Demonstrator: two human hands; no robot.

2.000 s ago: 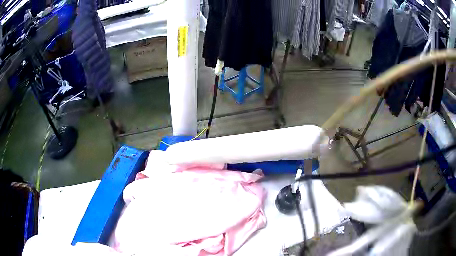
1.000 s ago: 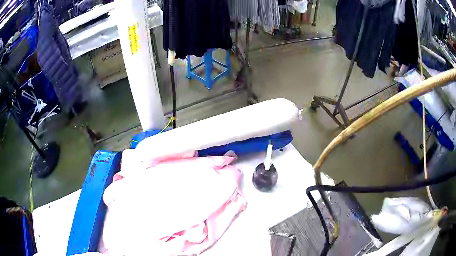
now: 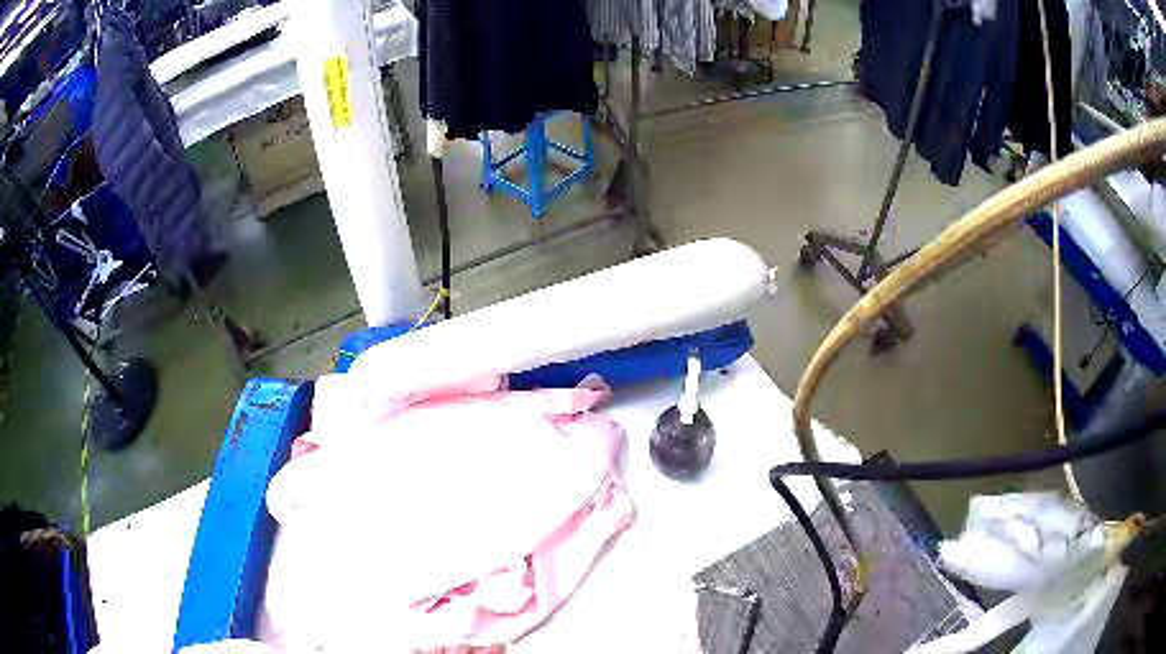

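A pink satin garment (image 3: 448, 511) lies heaped on the white cloth-covered table (image 3: 154, 562), looking nearly white in the strong light. Its upper edge lies against the narrow white padded sleeve buck (image 3: 575, 307). A sliver of what looks like fingertips, probably of my left hand (image 3: 473, 649), shows at the bottom edge by the pink cloth. The rest of that hand is cut off, so its grip cannot be told. My right hand is out of the picture.
Blue support arm (image 3: 230, 511) at left. Dark round bottle with white nozzle (image 3: 682, 442) right of the garment. Grey layered iron rest (image 3: 780, 575) at lower right, with tan hose (image 3: 882, 288), black cable (image 3: 946, 469) and white wrapping (image 3: 1029, 549). White post and clothing racks stand behind.
The view has swung right and slightly down, then settled. The hose arcs higher than one second ago. The fingertip sliver has appeared at the bottom edge. The garment stays in place.
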